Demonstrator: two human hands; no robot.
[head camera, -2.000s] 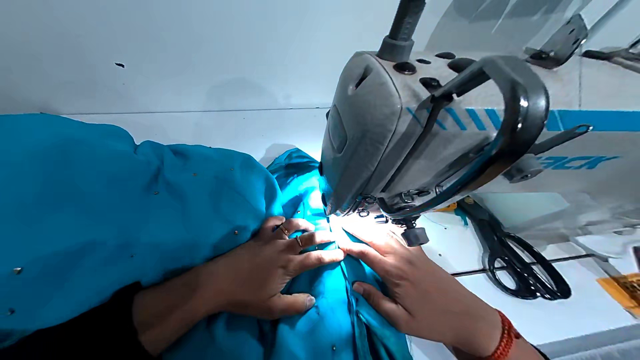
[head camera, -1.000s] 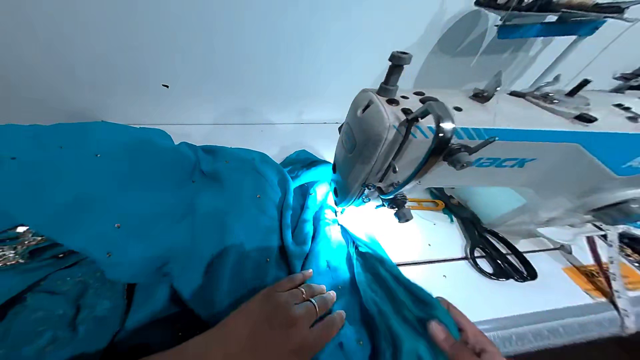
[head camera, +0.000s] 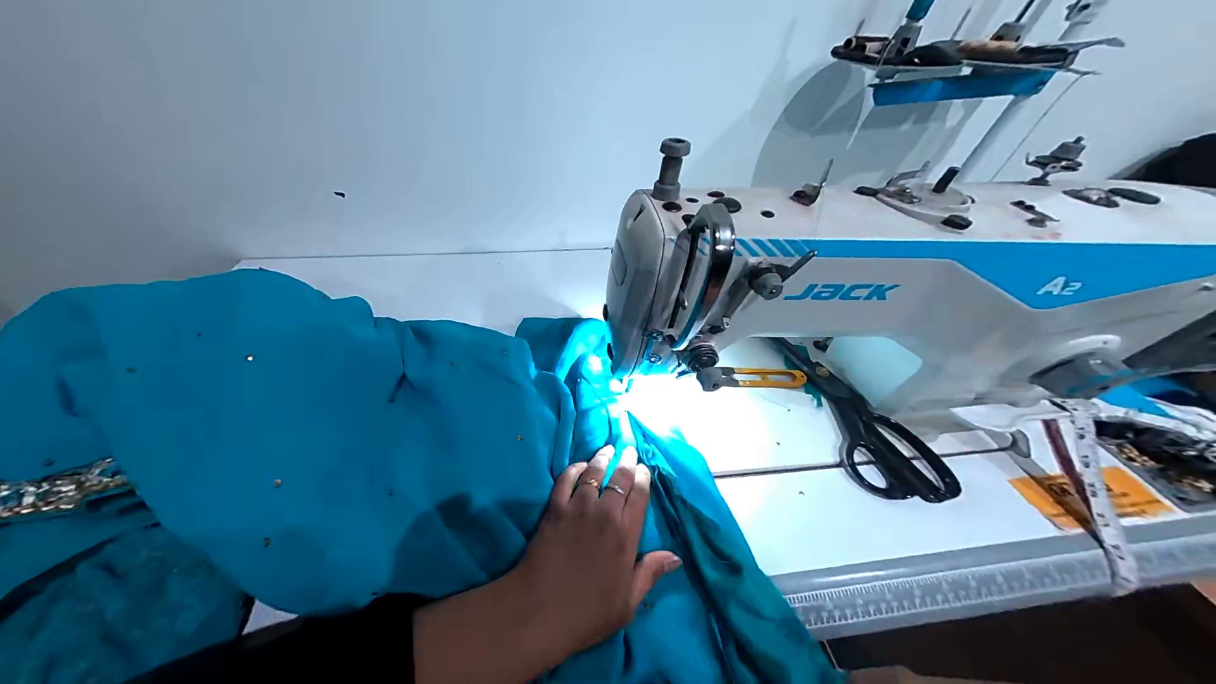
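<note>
Teal fabric (head camera: 332, 446) with small studs spreads over the left of the table and runs under the needle area of a white and blue Jack sewing machine (head camera: 874, 285). My left hand (head camera: 598, 541), with two rings, lies flat on the cloth just in front of the needle, fingers towards it and slightly spread. The machine's lamp lights the cloth there so brightly that needle and presser foot are hard to make out. Of my right hand, at most a sliver of skin shows at the bottom edge, by the fabric's lower end; its hold cannot be seen.
Black-handled scissors (head camera: 893, 446) and a yellow thread snipper (head camera: 760, 378) lie beneath the machine arm. A measuring tape (head camera: 1102, 503) hangs over the table's front edge near an orange packet (head camera: 1054, 499). Sequined trim (head camera: 66, 489) lies at the far left. A thread stand (head camera: 964, 85) rises behind the machine.
My right hand, on the fabric near the needle two seconds ago, has drawn back towards the bottom edge. My left hand stays on the cloth. The view has shifted to show more of the machine.
</note>
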